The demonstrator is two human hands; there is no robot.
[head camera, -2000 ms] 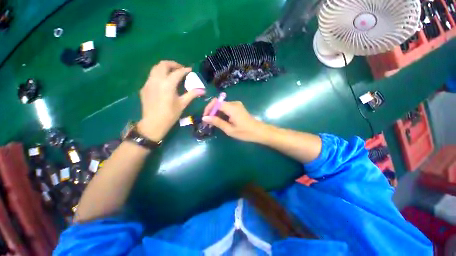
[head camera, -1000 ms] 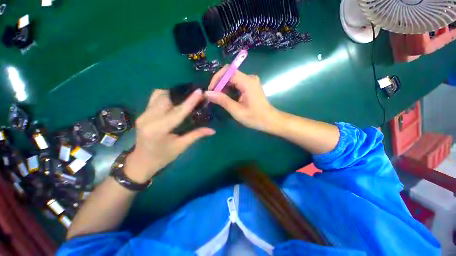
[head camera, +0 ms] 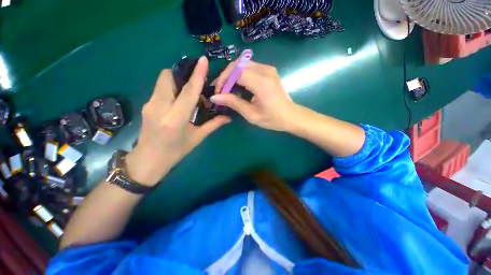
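My left hand (head camera: 175, 113) holds a dark display module (head camera: 183, 72) between its fingers, tilted over a dark housing (head camera: 215, 105) on the green mat. My right hand (head camera: 258, 94) grips pink-purple tweezers (head camera: 236, 74), their tip down at the housing. The fingers and the module hide much of the housing and the tweezer tip. A single display module (head camera: 203, 20) lies above my hands, its tail towards me. Beside it is the overlapping display stack (head camera: 285, 16).
Housings with white batteries (head camera: 51, 150) are clustered at the left. A white fan (head camera: 452, 15) with a black cord stands at the upper right. A single unit (head camera: 418, 88) lies near the cord. Red-pink bins (head camera: 455, 45) are at the right.
The white-faced disc once in my left hand is gone, and a dark module is there now. One display module has come to lie apart from the stack. The view has shifted.
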